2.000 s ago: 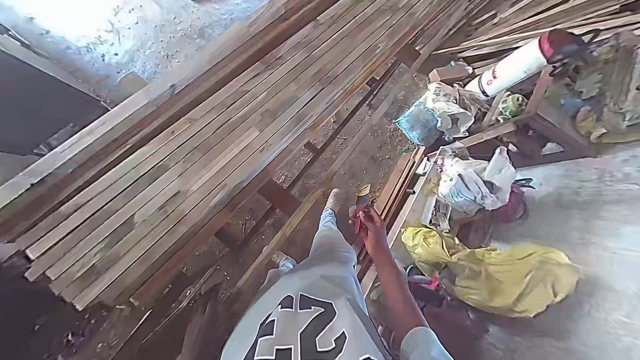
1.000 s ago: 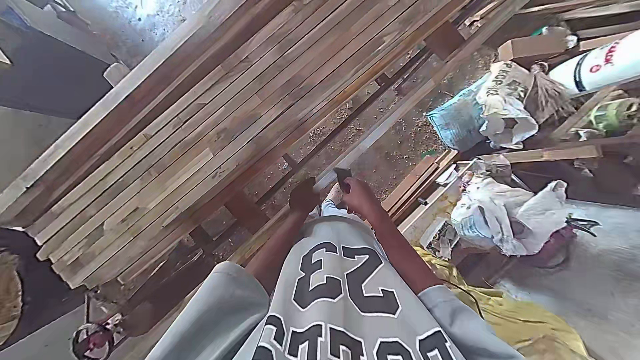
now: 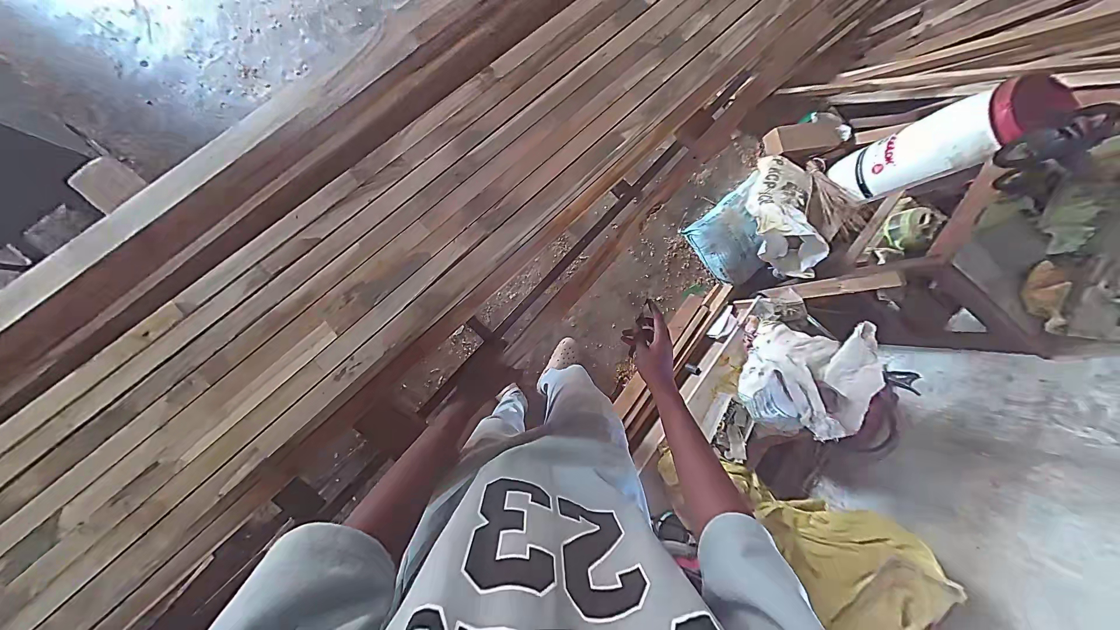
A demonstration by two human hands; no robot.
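My right hand (image 3: 650, 343) is held out beside my legs, fingers apart, above the dusty floor and left of some narrow wooden boards (image 3: 652, 385). A small dark shape shows at its fingers; whether it is a held item is unclear. My left hand (image 3: 483, 374) is blurred and dark against the near edge of a long row of wooden strips (image 3: 350, 262); its fingers do not show clearly, nor whether it touches the wood. The strips lie side by side, running diagonally from lower left to upper right.
A blue bag (image 3: 728, 234), a white plastic bag (image 3: 809, 376) and a white cylinder with a red end (image 3: 927, 144) lie on and around a wooden frame (image 3: 840, 284) at right. Yellow cloth (image 3: 849, 547) lies at lower right. Wood offcuts (image 3: 997, 48) are piled at upper right.
My two hands were close together in front of my body a second ago; now they are apart, the left one by the strips and the right one extended forward to the right.
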